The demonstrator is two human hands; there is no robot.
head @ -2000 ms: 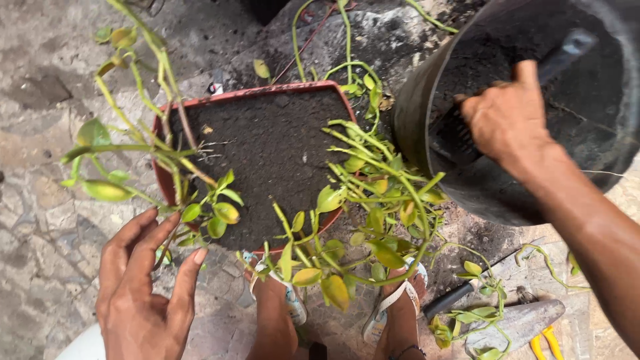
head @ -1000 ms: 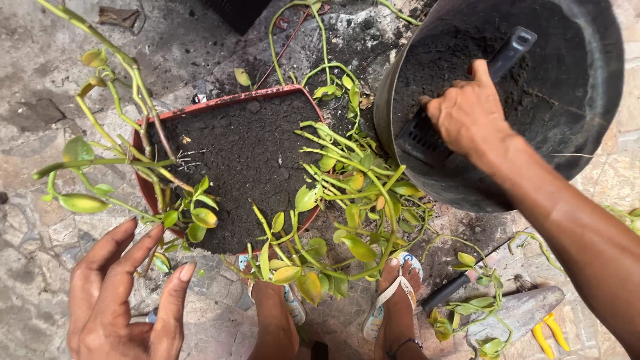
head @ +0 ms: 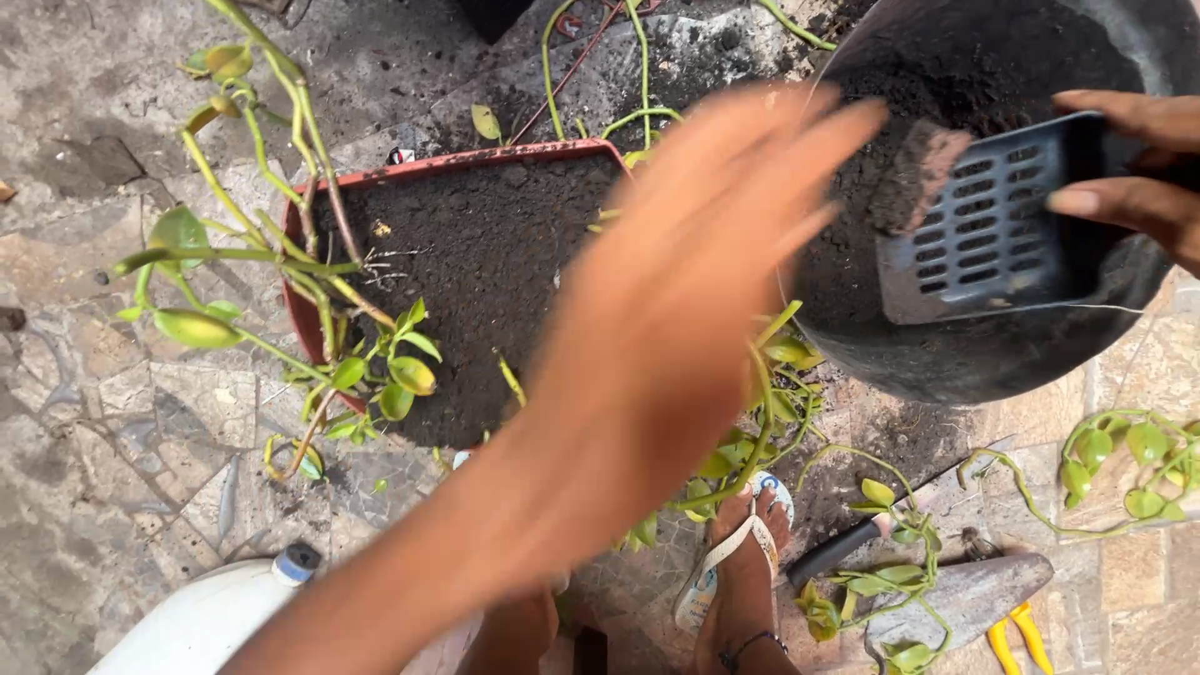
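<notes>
My right hand [head: 1134, 169] grips a slotted plastic scoop [head: 984, 225] inside a large black bucket [head: 937, 370]. A reddish-brown chunk [head: 928, 173] with dark soil lies at the scoop's edge. My left hand [head: 712, 234], blurred, reaches across toward the bucket, fingers extended, and nothing shows in its grasp. Beneath that arm, a reddish rectangular planter [head: 469, 161] holds dark soil [head: 469, 244]. Green vine stems with leaves [head: 323, 272] stand at its left end, with thin pale roots on the soil. More vine cuttings [head: 769, 412] are partly hidden behind my left hand.
On the stone-paved floor at the lower right lie a knife [head: 844, 548], a flat grey slab-like piece [head: 966, 600], yellow handles [head: 1022, 637] and loose vines [head: 1125, 459]. A white plastic jug [head: 206, 619] stands lower left. My sandalled foot [head: 745, 553] is below the planter.
My left hand has moved from beside the planter's left end across to the bucket. The scoop has been turned in my right hand, and its slotted face and the chunk are now visible.
</notes>
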